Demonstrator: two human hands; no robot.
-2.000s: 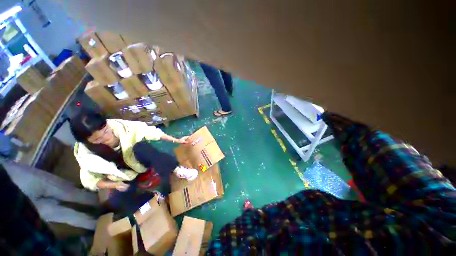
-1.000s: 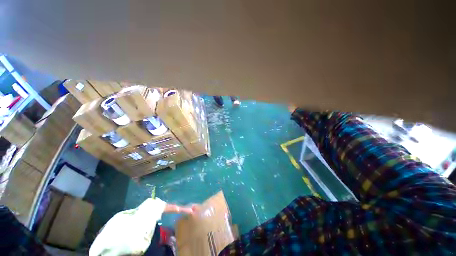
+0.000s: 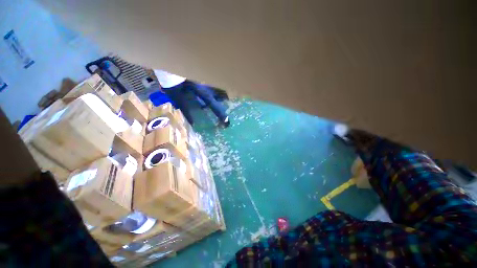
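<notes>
A large brown carton surface (image 3: 314, 57), blurred and very close, spans the top and upper right of the view. My right plaid sleeve (image 3: 418, 193) reaches up from the lower right to its lower edge. My right hand does not show clearly there; the carton seems to hide it. My left dark sleeve (image 3: 47, 225) fills the lower left corner. My left hand is not visible. A brown strip stands at the left edge above that sleeve; I cannot tell if it belongs to the same carton.
A pallet stack of cartons (image 3: 162, 191) with white round parts (image 3: 157, 157) between them stands close at left. A person in blue trousers (image 3: 201, 102) is beyond it. Green floor (image 3: 272, 172) has a yellow line (image 3: 340, 192) and a small red object (image 3: 283, 224).
The view has moved closer to the pallet stack, and the seated coworker and low open carton have left view. The overhead carton surface tilts differently, and my right sleeve still reaches to it.
</notes>
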